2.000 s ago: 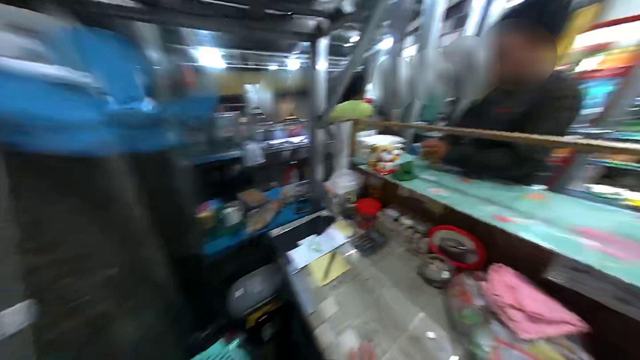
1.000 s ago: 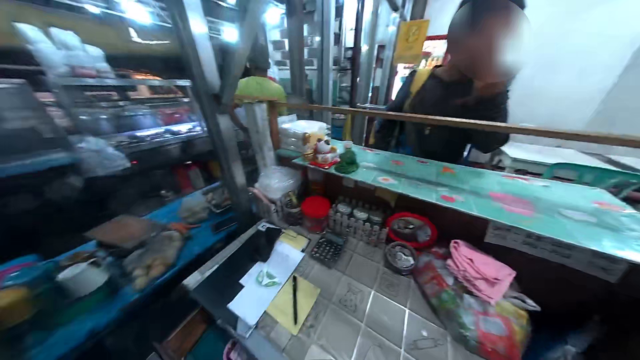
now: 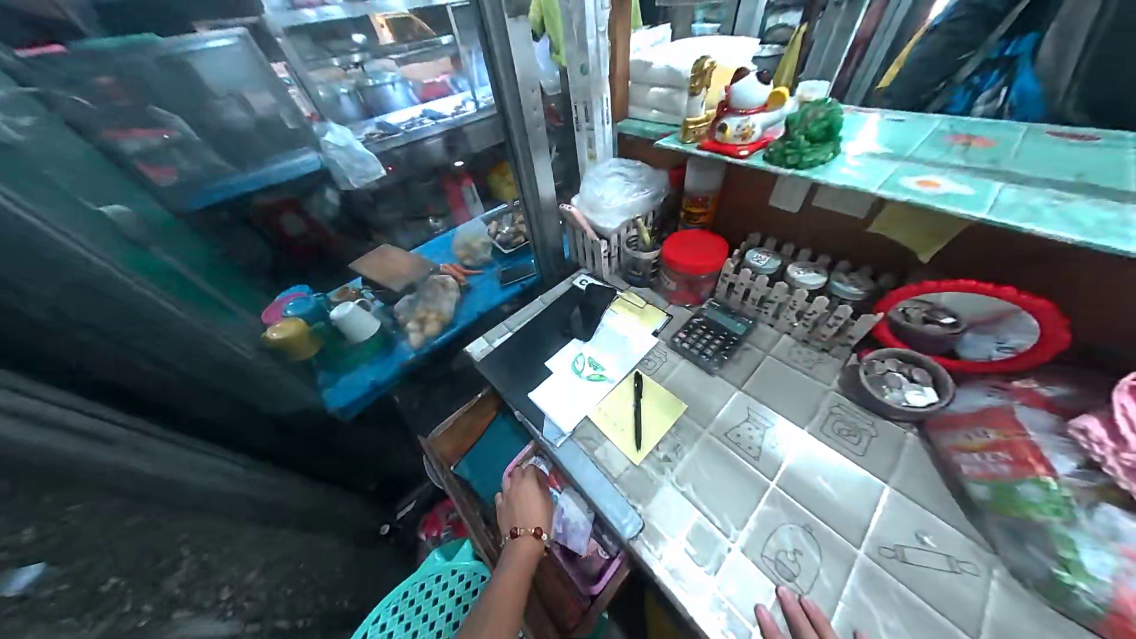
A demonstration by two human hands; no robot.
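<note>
My left hand (image 3: 525, 504), with a beaded bracelet at the wrist, reaches into an open wooden drawer (image 3: 469, 417). Its fingers are over a pink tray (image 3: 596, 575) that holds papers and small packets; whether they grip anything is hidden. At the bottom edge, the fingers of my right hand (image 3: 799, 617) rest on the tiled counter (image 3: 723, 470). Up the counter lie a yellow paper (image 3: 661, 413) with a black pen (image 3: 637, 408) on it, white sheets (image 3: 568, 382) beside it, and a calculator (image 3: 713, 335).
A red-lidded jar (image 3: 692, 266), a small picket fence (image 3: 781, 297) with jars and a bowl of coins (image 3: 898, 382) stand along the back. Plastic packages (image 3: 1021, 470) lie at right. A turquoise basket (image 3: 430, 590) stands below the drawer; a metal post (image 3: 524, 133) rises behind the counter.
The view has swung and moved closer to the counter. My left hand and the open drawer with the pink tray now show. The person across the ledge is now only partly in view.
</note>
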